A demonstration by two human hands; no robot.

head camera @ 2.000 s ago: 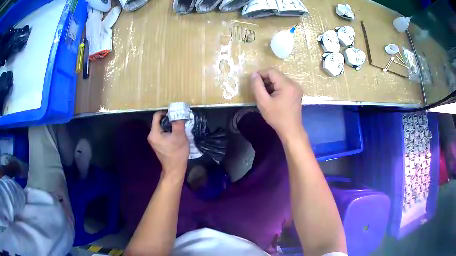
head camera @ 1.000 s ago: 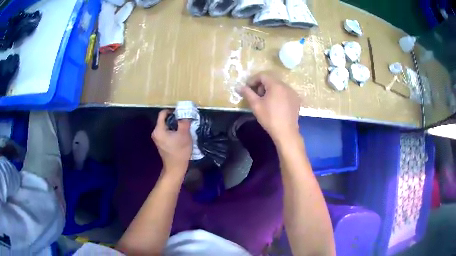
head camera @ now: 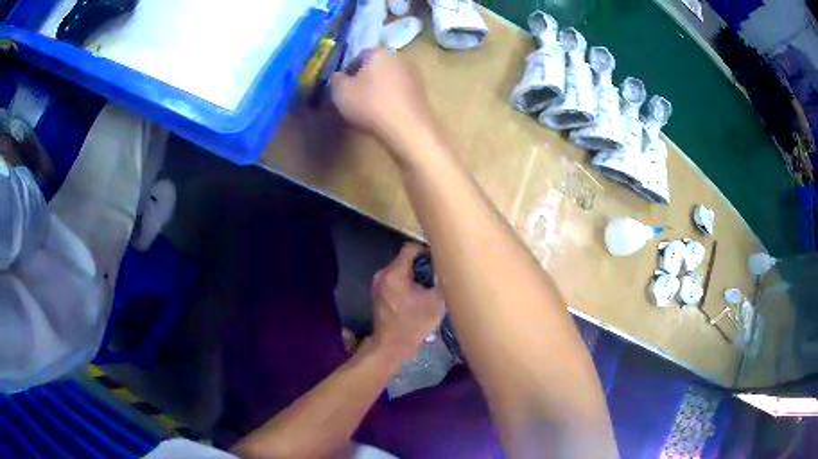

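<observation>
My left hand (head camera: 408, 300) is below the bench edge, closed around the black coat part (head camera: 424, 269). Only dark bits of it show; my right forearm hides the rest, and the pale body is not visible. My right hand (head camera: 377, 90) is over the bench beside the blue tray, by the white glove (head camera: 366, 29) and the yellow-handled tool (head camera: 317, 61). Its fingers are curled and blurred, and I cannot tell whether they hold anything.
The blue tray (head camera: 247, 134) is at upper left. Several patterned bodies (head camera: 587, 99) stand in a row. A glue bottle (head camera: 628, 236) lies near several small white parts (head camera: 677, 269) at right. A person's pale sleeve (head camera: 54, 287) is at left.
The view has turned left. My right hand has moved from mid-bench to beside the blue tray and glove, its forearm now crossing in front of the piece in my left hand.
</observation>
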